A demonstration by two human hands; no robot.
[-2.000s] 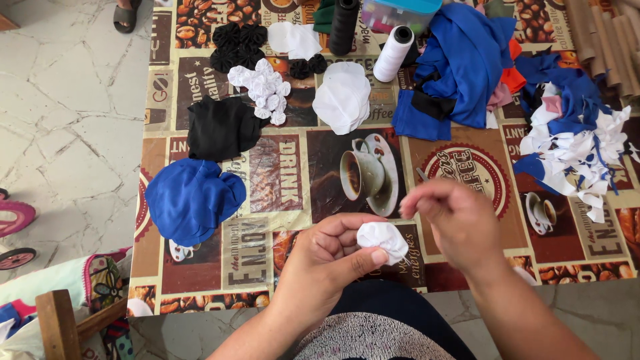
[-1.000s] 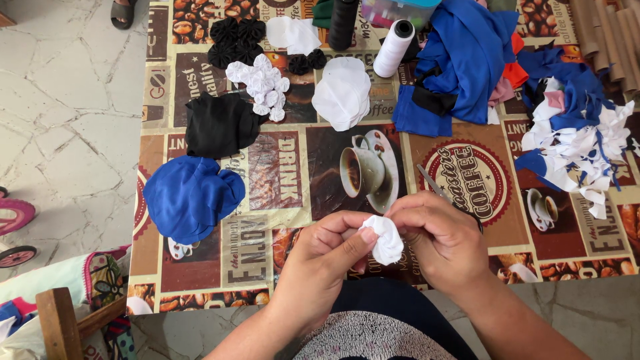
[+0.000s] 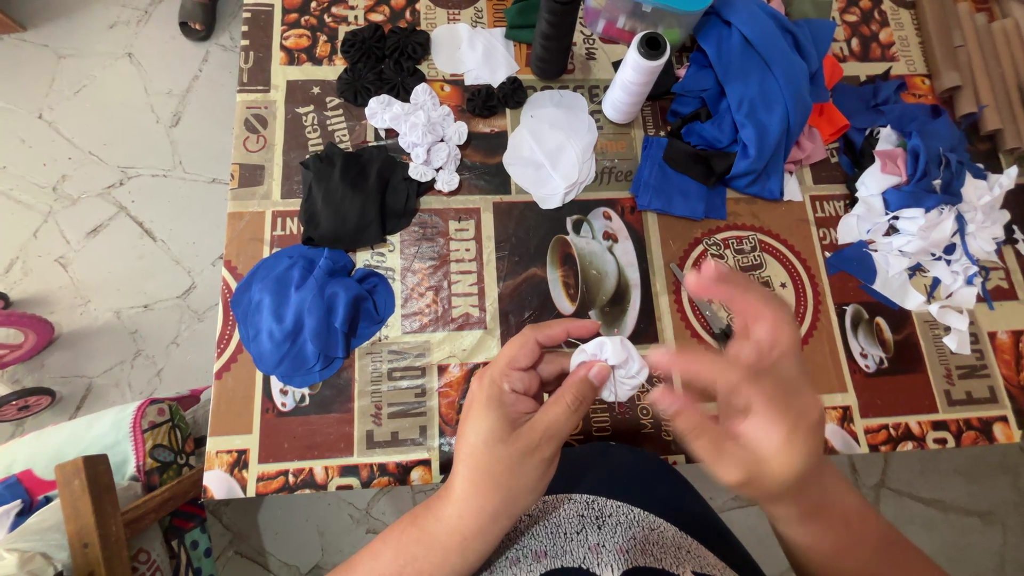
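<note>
Between the thumb and fingers of my left hand (image 3: 532, 392) is a gathered white fabric rosette (image 3: 612, 368); a needle or thread shows faintly at its edge. My right hand (image 3: 744, 392), blurred, is just right of the rosette, fingers apart, with nothing clearly in it. Behind that hand lies a small pair of scissors or a snipper (image 3: 704, 308), partly hidden. White fabric circles (image 3: 552, 148) are stacked farther back, beside a standing cone of white thread (image 3: 636, 78). Finished white rosettes (image 3: 424, 132) and black rosettes (image 3: 384, 64) are heaped at the back left.
Blue fabric circles (image 3: 312, 312) and black fabric pieces (image 3: 360, 196) lie on the left. Folded blue cloth (image 3: 744, 96) and white and blue scraps (image 3: 920, 224) lie on the right. A dark thread cone (image 3: 554, 36) and a plastic box (image 3: 640, 18) stand at the back.
My right hand was at the rosette one second ago; it is now apart from it, to the right. The rosette has stayed in my left hand.
</note>
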